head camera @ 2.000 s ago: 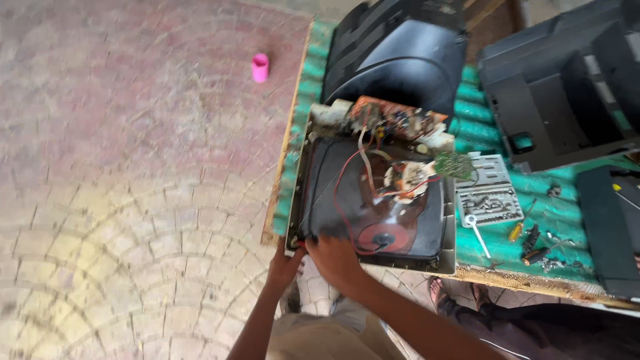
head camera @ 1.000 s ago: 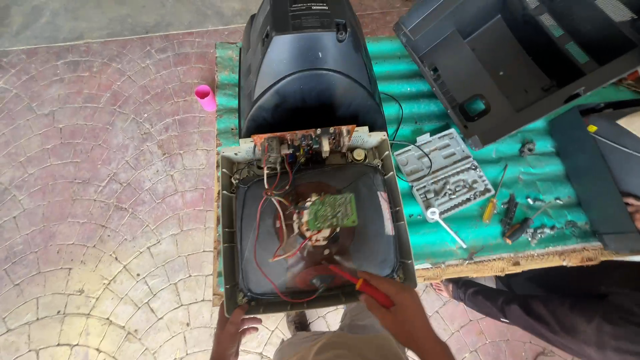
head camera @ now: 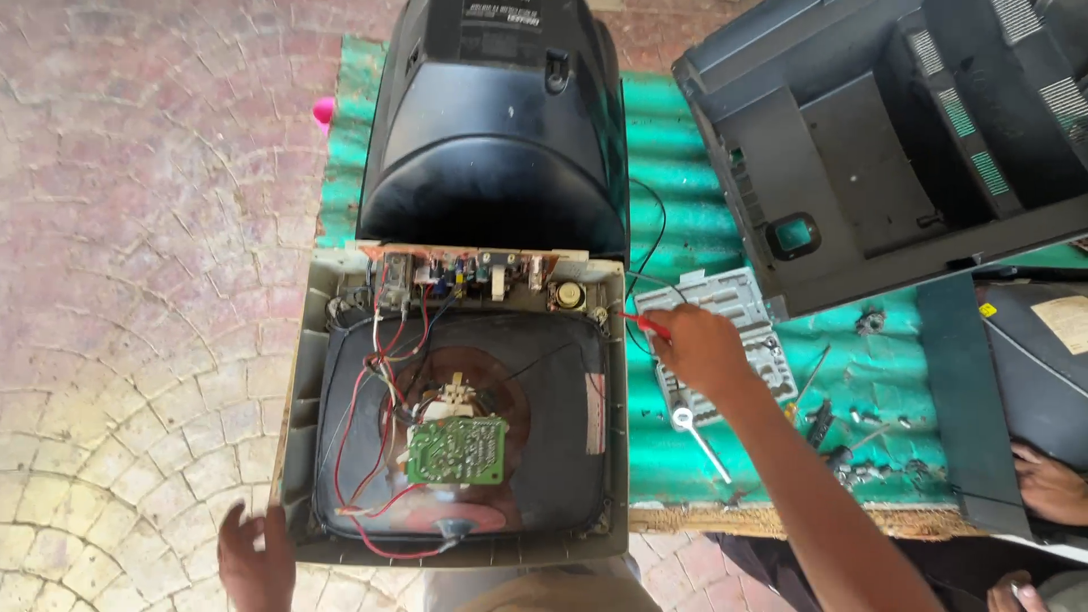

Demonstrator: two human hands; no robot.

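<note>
An opened CRT television [head camera: 561, 442] lies face down, its picture tube's back showing. On the tube's neck sits a green circuit board [head camera: 459, 450], with red and white wires running to the main circuit board [head camera: 467, 255] at the far side. My right hand [head camera: 701, 348] holds a red-handled screwdriver [head camera: 650, 325], its tip by the cabinet's far right corner, near a round speaker-like part [head camera: 568, 295]. My left hand [head camera: 255, 557] is beside the near left corner of the frame, fingers apart and holding nothing.
A black television back cover [head camera: 501, 102] stands beyond, another [head camera: 850, 170] at the right. On the green corrugated sheet [head camera: 680, 212] lie a grey socket-set case [head camera: 722, 297], a ratchet [head camera: 701, 442], and loose tools. A pink cup [head camera: 324, 112] is at the left. Another person's hand [head camera: 1050, 484] is at the far right.
My right hand with the screwdriver has moved from the near edge of the television to its far right corner. My left hand has come off the near left corner.
</note>
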